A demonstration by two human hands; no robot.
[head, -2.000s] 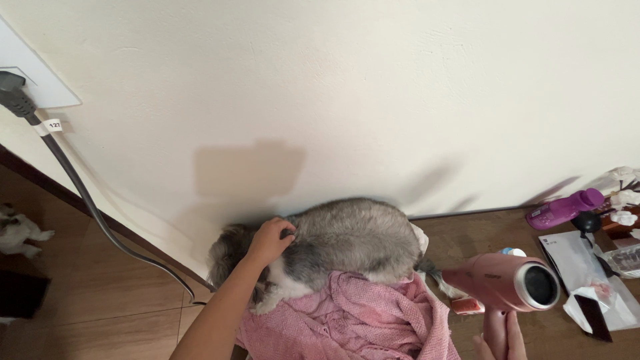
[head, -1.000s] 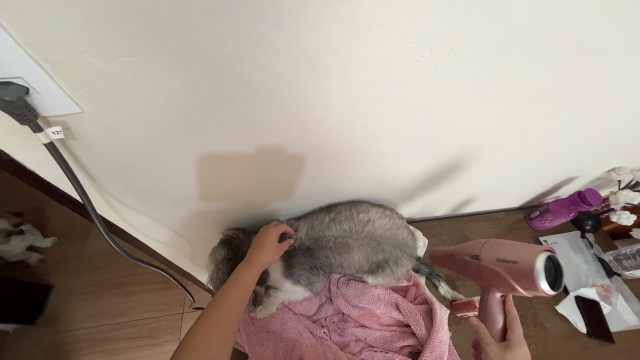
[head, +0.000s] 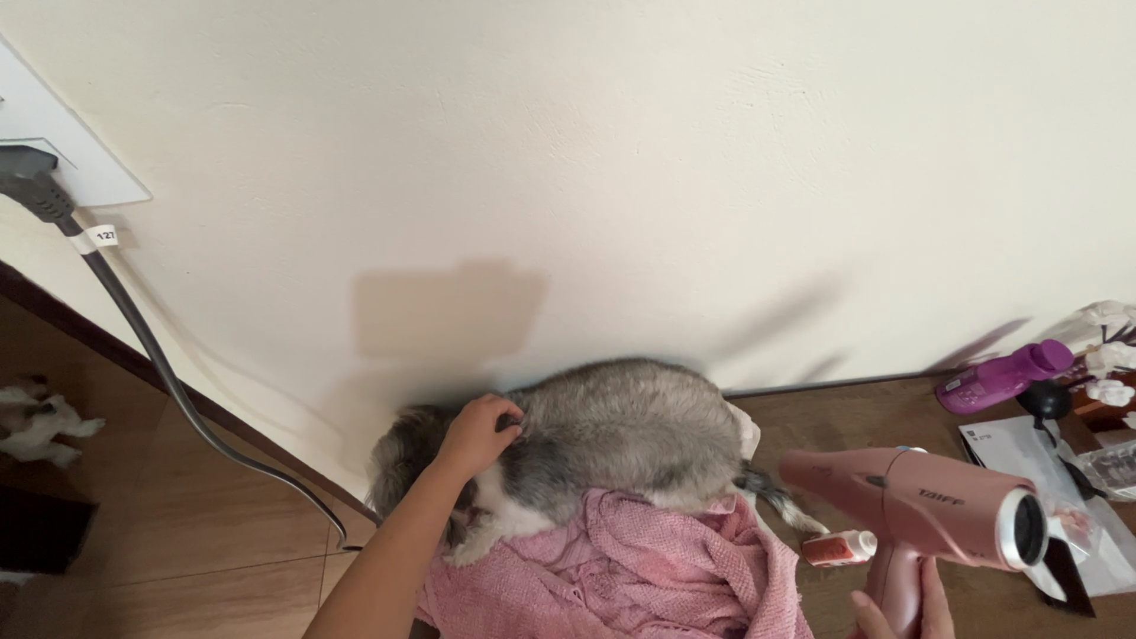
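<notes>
A grey and white dog [head: 621, 430] lies along the wall, partly on a crumpled pink towel [head: 612, 568]. My left hand [head: 479, 435] rests at its neck and shoulder, fingers curled; whether they pinch fur or hold something small and dark cannot be told. At the lower right my right hand [head: 927, 608] grips the handle of a pink Taiff hair dryer [head: 923, 501]. The dryer's narrow end points left toward the dog's hindquarters, and its round rear faces right. The dog's face is mostly hidden behind my left forearm.
A black power cord [head: 160, 355] hangs from a plug [head: 31, 182] in the wall outlet. Near the dryer lies a small red and white bottle [head: 839, 548]. A purple bottle [head: 1003, 377], papers [head: 1012, 444] and white flowers [head: 1109, 359] are at the right. Another animal [head: 44, 422] is on the floor at the left.
The hair dryer in my right hand has shifted and turned: two seconds ago its round rear faced more toward the camera. My left hand has stayed at the dog's neck.
</notes>
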